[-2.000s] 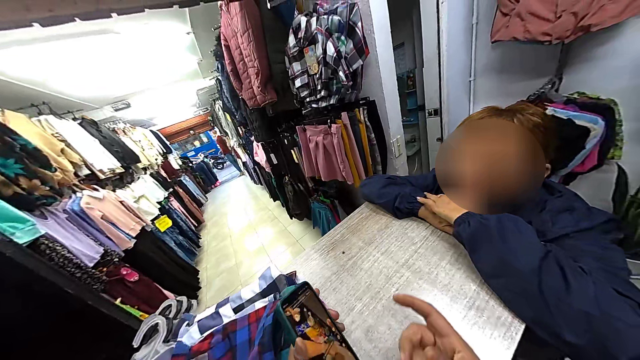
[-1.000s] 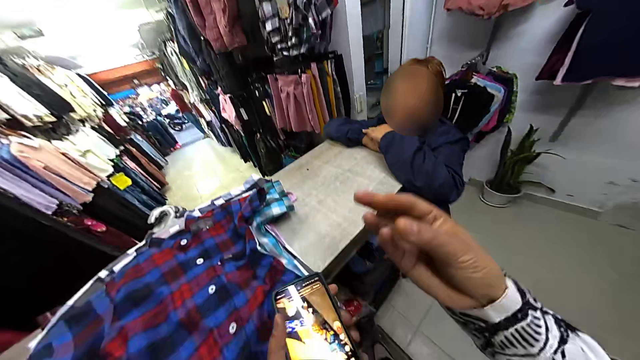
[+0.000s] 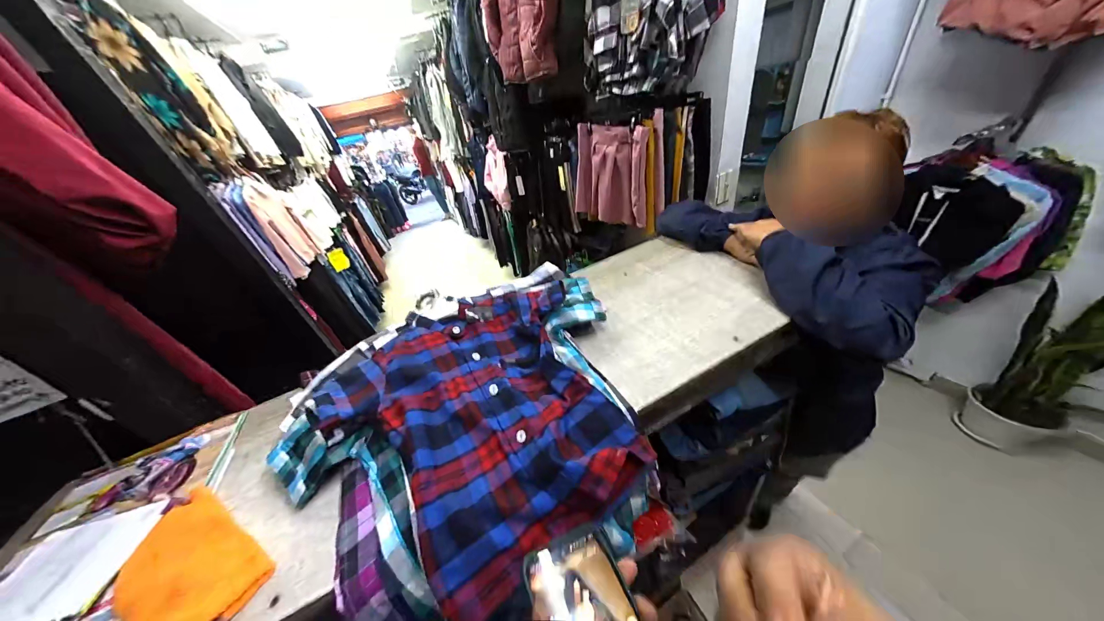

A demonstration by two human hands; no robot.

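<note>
At the bottom edge my left hand (image 3: 636, 588) holds a smartphone (image 3: 580, 580) with a lit screen; only a few fingertips show beside it. My right hand (image 3: 789, 582), blurred and cut off by the lower edge, is to the right of the phone with its fingers curled; whether anything is in it cannot be told. Just beyond the phone, a red and blue plaid shirt (image 3: 492, 405) with white buttons lies on top of other plaid shirts, one teal (image 3: 302, 453) and one purple (image 3: 358, 543). The pile rests on the grey counter (image 3: 681, 315), with a hanger hook (image 3: 431, 302) at its far side.
A person in a dark blue jacket (image 3: 849, 289) leans on the counter's far right end. An orange cloth (image 3: 191, 561) and papers (image 3: 78, 556) lie at the lower left. Clothes racks (image 3: 285, 207) line the aisle (image 3: 440, 259). A potted plant (image 3: 1013, 418) stands on the floor at right.
My right hand has moved down from its raised, pointing pose of a second ago. The phone sits lower in view. More of the counter's left part shows as the view has turned left.
</note>
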